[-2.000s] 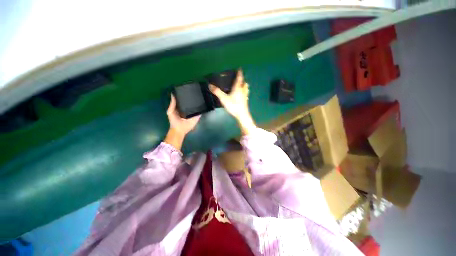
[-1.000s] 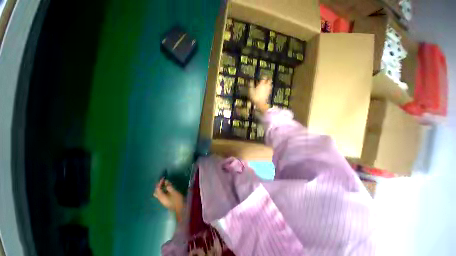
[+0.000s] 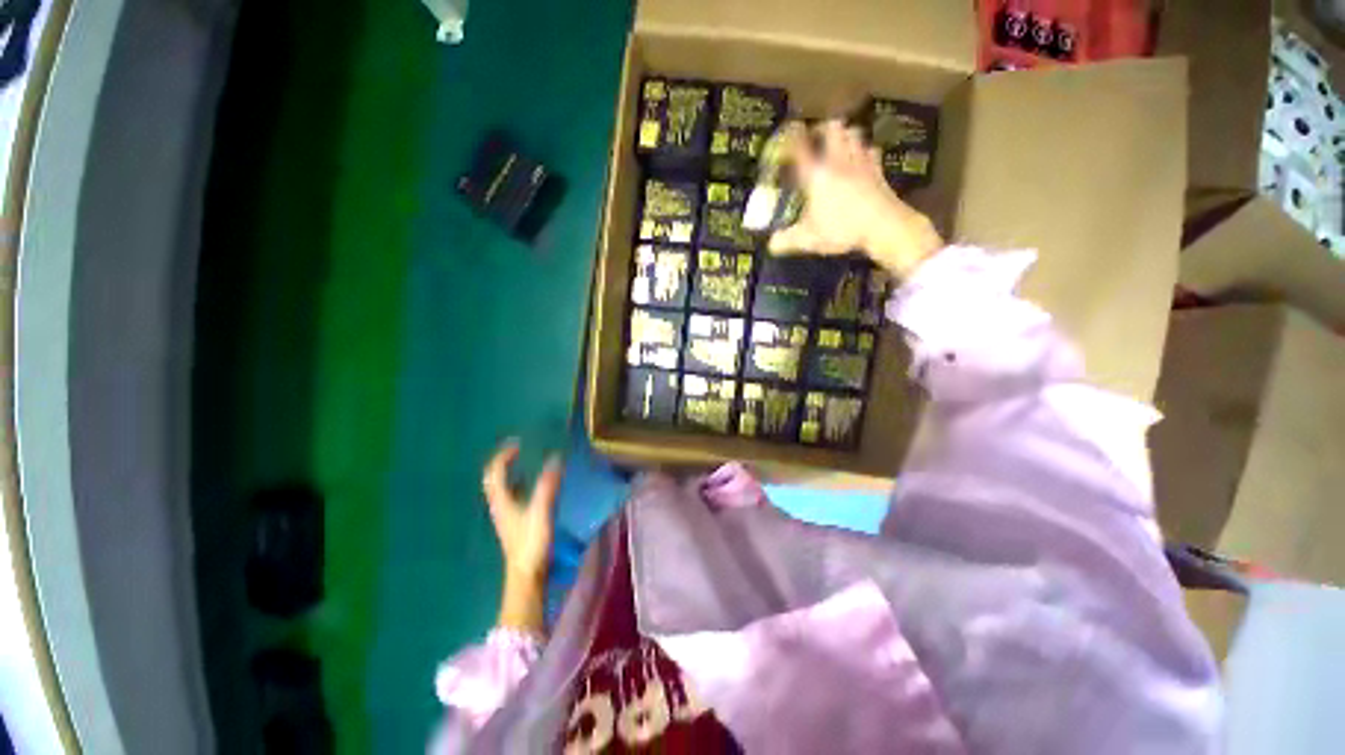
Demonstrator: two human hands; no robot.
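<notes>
The open brown shipping carton [image 3: 608, 354] stands in front of me, holding rows of black product boxes with dense yellow print [image 3: 711, 342]. My right hand [image 3: 848, 199] is over the carton's upper part, its fingers and thumb around a tilted, blurred black box with yellow print [image 3: 773, 174]. The hand hides the boxes beneath it. My left hand [image 3: 521, 509] is empty, fingers apart, over the green surface near the carton's lower left corner. A lone black product box [image 3: 512, 186] lies on the green surface [image 3: 487, 325] left of the carton.
A wide carton flap [image 3: 1069, 236] is folded out to the right. Other brown cartons [image 3: 1254, 428], one with white dotted contents [image 3: 1305, 140], stand beyond it. A red item [image 3: 1062, 33] is behind. Dark blocks [image 3: 285, 549] stand under the pale shelf edge at left.
Two seconds ago both hands held black boxes over the green surface. Since one second ago, my right hand has moved higher in the carton and a tilted box shows in it. My left hand has opened wider.
</notes>
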